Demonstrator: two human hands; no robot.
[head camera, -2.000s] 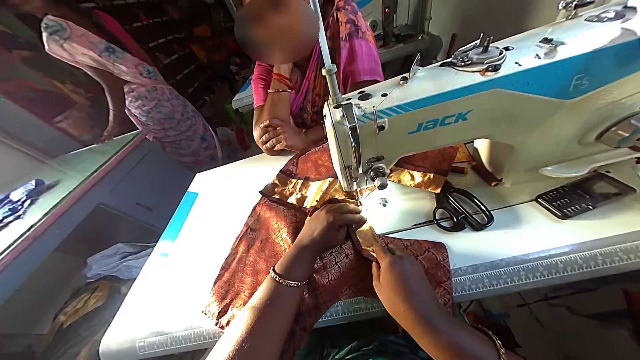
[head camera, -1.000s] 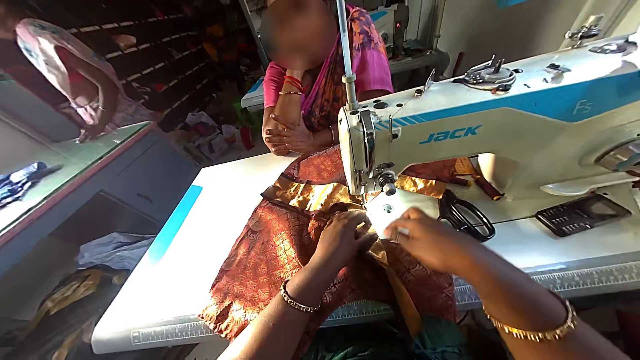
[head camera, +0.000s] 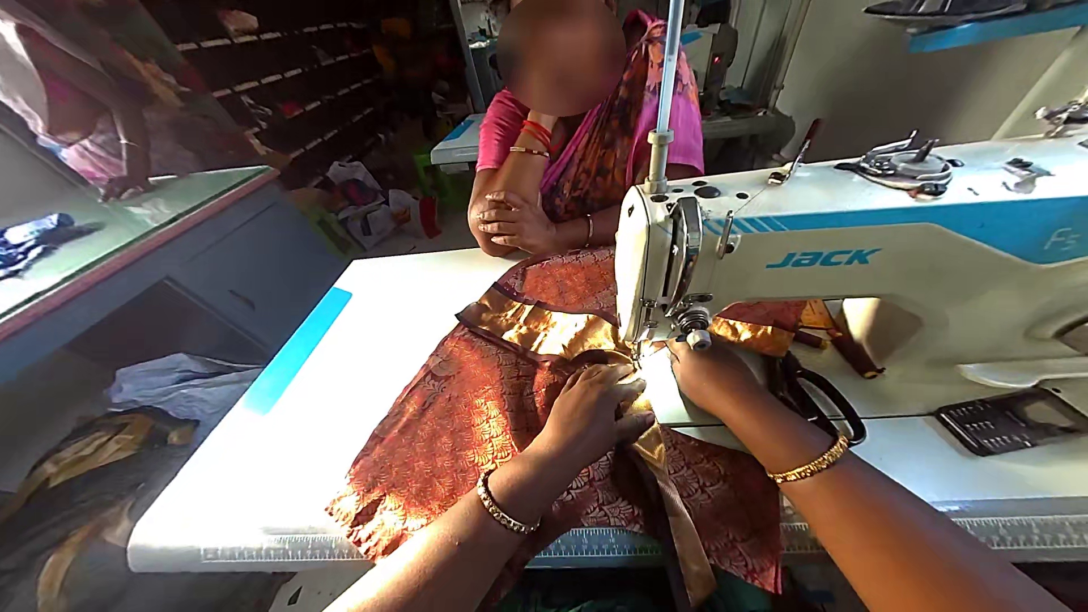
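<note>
A maroon patterned fabric (head camera: 459, 399) with a gold band (head camera: 544, 327) lies under the head of a white Jack sewing machine (head camera: 816, 255). My left hand (head camera: 595, 408) presses on the fabric and a narrow gold strip (head camera: 680, 527) just in front of the needle area. At the right of the needle, my right hand (head camera: 714, 374) reaches in beside the presser foot; its fingertips are partly hidden by the machine head, and what they touch is unclear. Black-handled scissors (head camera: 820, 395) lie behind my right wrist, partly covered by it.
A black calculator (head camera: 1011, 421) rests on the machine table (head camera: 280, 476) at the right. A ruler strip runs along the front edge. Across the table a person (head camera: 586, 187) leans with folded arms. Another person stands by a glass-topped counter (head camera: 212, 200) at the left.
My right hand has moved from the strip in front of the needle to the right side of the needle area. My left hand stays on the fabric.
</note>
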